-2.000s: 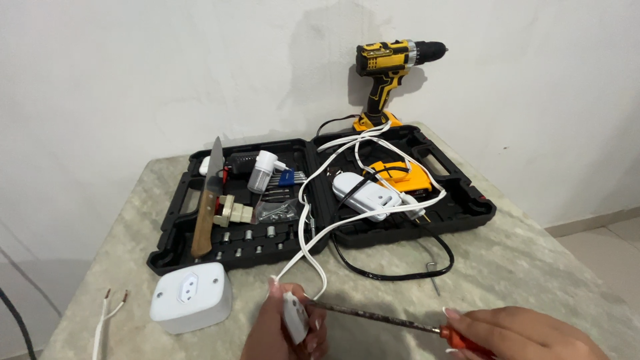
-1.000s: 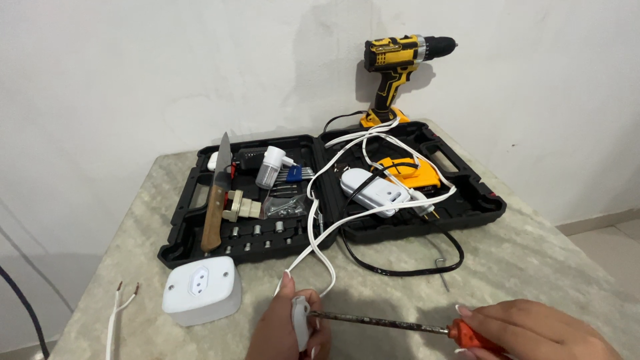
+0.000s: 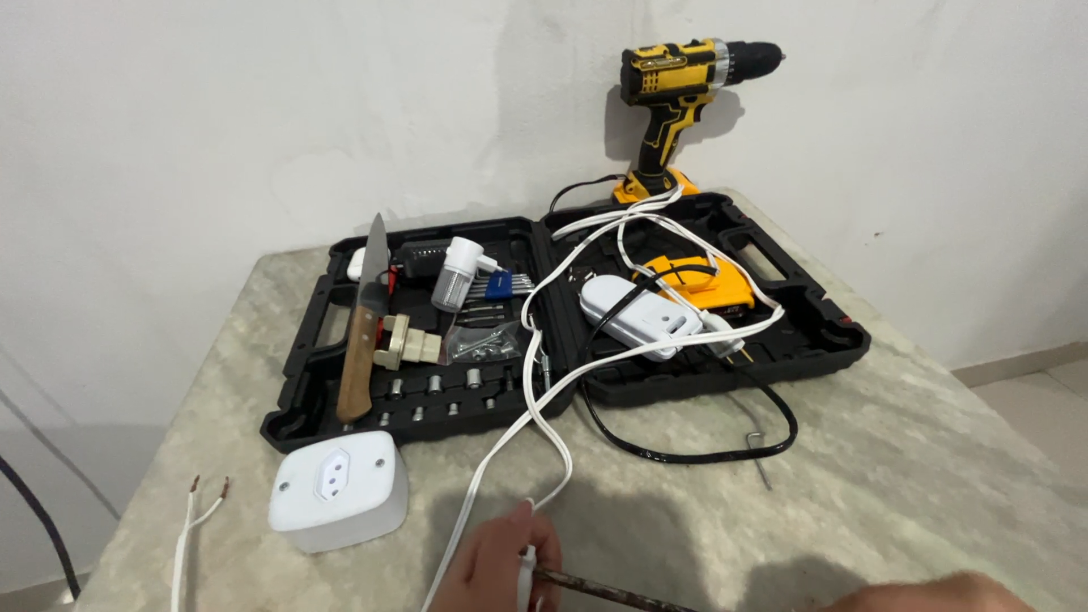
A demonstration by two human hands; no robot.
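At the bottom centre, my left hand (image 3: 501, 561) grips a small white plastic electrical piece (image 3: 526, 578), with white twin-wire cable (image 3: 552, 493) by the fingertips. The rusty shaft of a screwdriver (image 3: 608, 591) meets that piece from the right. At the lower right edge, only the top of my right hand (image 3: 926, 595) shows; its fingers and the screwdriver's handle are out of view. To the left of my left hand lies a white surface-mount socket box (image 3: 340, 489). The cable's bare copper ends (image 3: 211, 493) lie farther left.
An open black tool case (image 3: 476, 425) holds a kitchen knife (image 3: 361, 340), sockets, hex keys, a bag of screws (image 3: 484, 342), a yellow battery (image 3: 701, 285) and a white power strip (image 3: 637, 314). A yellow cordless drill (image 3: 671, 110) stands behind. A hex key (image 3: 759, 459) lies on the stone tabletop.
Both hands sit lower in the view, and the orange screwdriver handle seen before is now out of frame. The shaft still meets the white piece.
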